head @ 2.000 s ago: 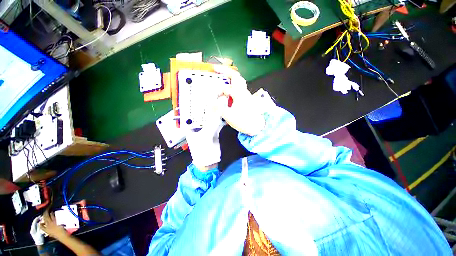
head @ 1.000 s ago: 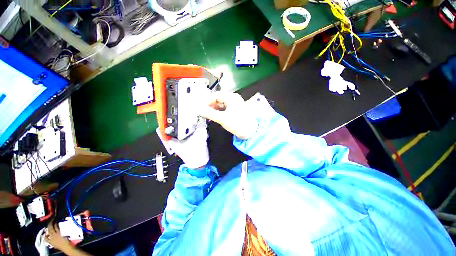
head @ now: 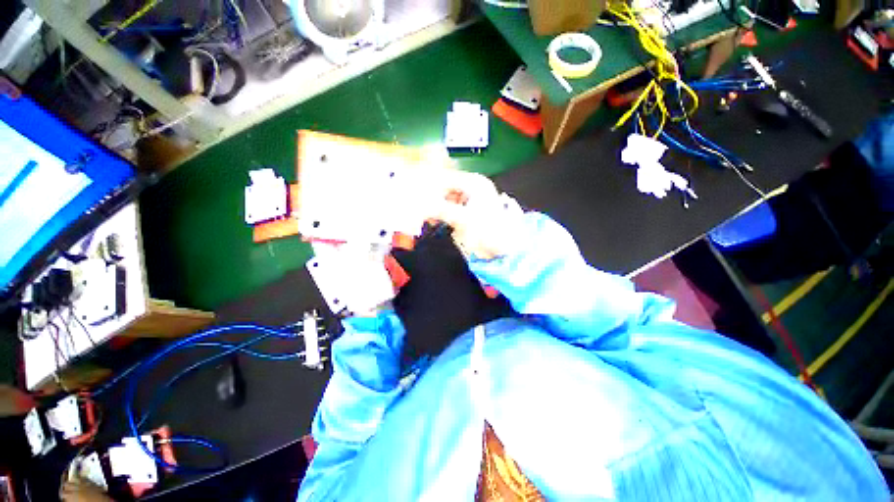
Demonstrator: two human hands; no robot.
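Note:
A white square plate (head: 348, 191) with dark round spots lies face up between my hands, an orange edge showing along its top. My left hand (head: 361, 275), white-gloved, grips its lower edge. My right hand (head: 472, 208), gloved with bare-looking fingertips, grips its right side; glare blurs the contact. Part of another white plate (head: 326, 282) shows beside my left hand. A small white module (head: 266, 199) lies on the mat to the left, by an orange pad (head: 278, 229). Another small module (head: 467, 127) lies farther back.
Blue cables (head: 142, 368) run to a connector strip (head: 312, 339), with a black mouse (head: 230, 382) nearby. Another person's hand (head: 83, 482) is at the lower left. A monitor (head: 49, 186) stands left. A tape roll (head: 574, 56), yellow cables (head: 667, 74) and white cloth (head: 652, 167) are right.
The thick device with a dark, port-lined side has turned, so a broad white face now shows. My left hand has shifted slightly left. The view has shifted, showing more of the back shelf.

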